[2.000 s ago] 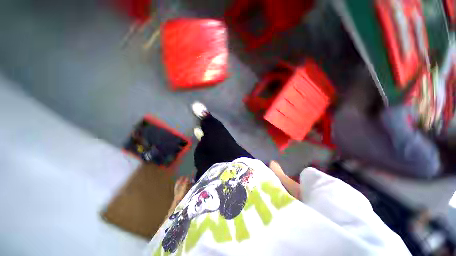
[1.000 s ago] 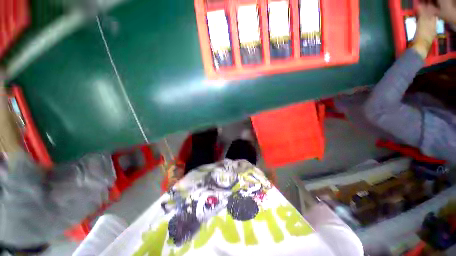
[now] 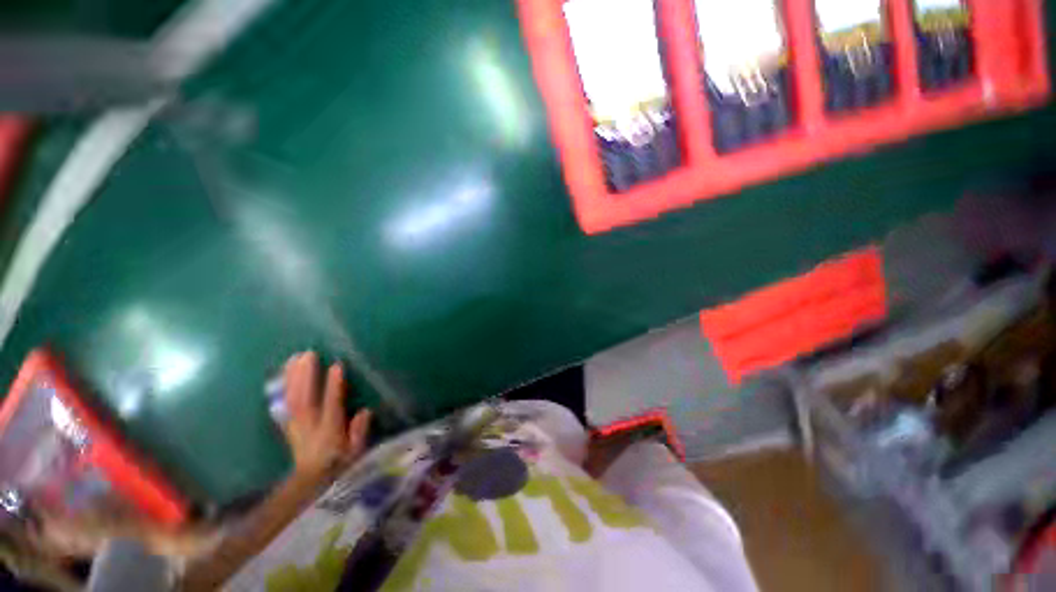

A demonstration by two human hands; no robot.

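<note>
My left hand (image 3: 319, 419) is over the near edge of the green bench (image 3: 463, 301), just left of my shirt, blurred, with its fingers partly spread. A small blue and white thing (image 3: 277, 396) shows beside its fingers; I cannot tell whether the hand holds it. My right hand is not in view. A red slotted tray (image 3: 811, 127) lies on the bench at the upper right. Keypad phones (image 3: 747, 87) stand in its pockets, with bright screens and dark keypads, and the top of the tray is cut off.
Another red tray (image 3: 110, 439) lies at the lower left, with another person's arm by it. A red stool (image 3: 799, 315) is below the bench edge at right. Beyond it are a brown cardboard surface (image 3: 799, 509) and a pale-edged container with mixed items (image 3: 950, 382).
The view has swung from the floor and stools to the bench. Since one second ago, the phone tray appears larger and further right, and my left hand has come into view over the bench.
</note>
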